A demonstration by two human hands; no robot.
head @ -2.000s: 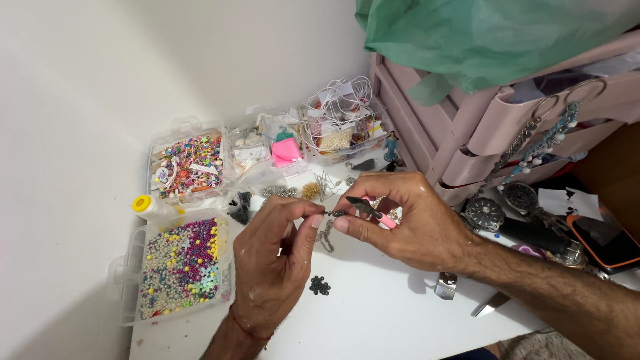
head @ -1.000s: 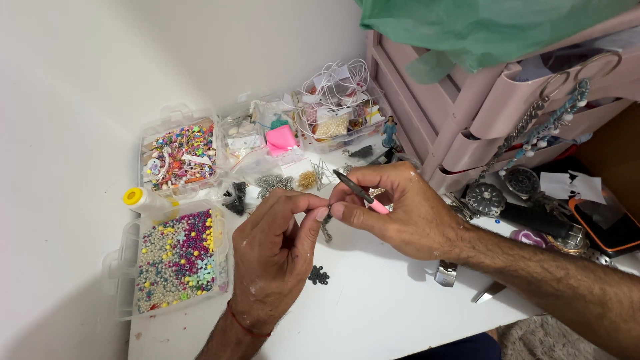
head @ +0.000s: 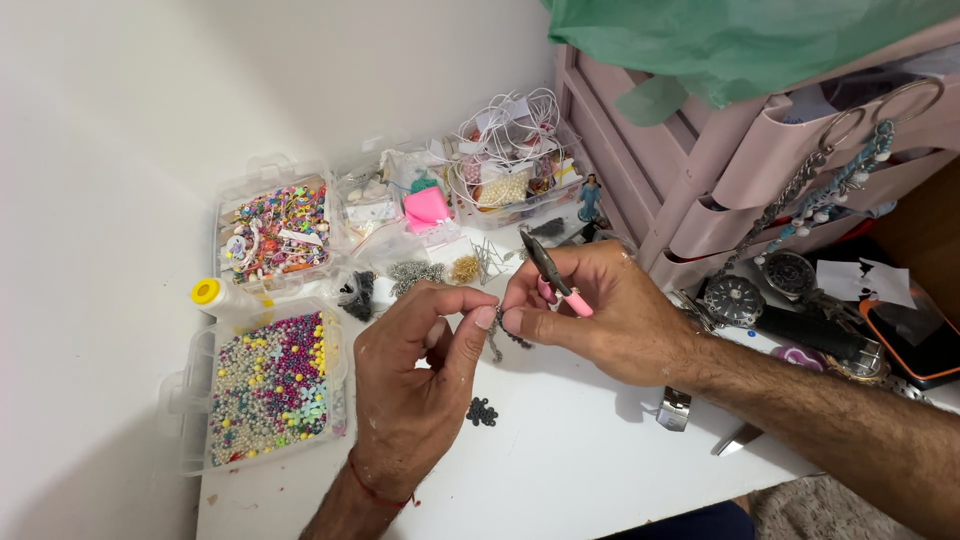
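Note:
Over the white table, my left hand (head: 427, 367) pinches one end of a small metal chain (head: 495, 345) between thumb and index finger. My right hand (head: 600, 315) meets it fingertip to fingertip, its thumb and finger on the same piece, where a short dark strand (head: 519, 339) hangs. Tucked in the right hand are pliers (head: 546, 262) with pink grips, their dark jaws pointing up and left. The exact joint between the fingertips is too small to make out. A little heap of black beads (head: 482, 412) lies below the hands.
Clear boxes hold pearly and purple beads (head: 270, 382), mixed beads (head: 281, 229) and white cord (head: 517, 127). A yellow-capped bottle (head: 217, 296) stands left. Silver chains (head: 415, 276) and gold rings (head: 465, 268) lie behind. Watches (head: 733, 300) and a pink drawer unit (head: 690, 172) are at right.
The pliers in my right hand have swung from lying nearly flat across the fingers to pointing up and left. Both hands stay together at the small piece.

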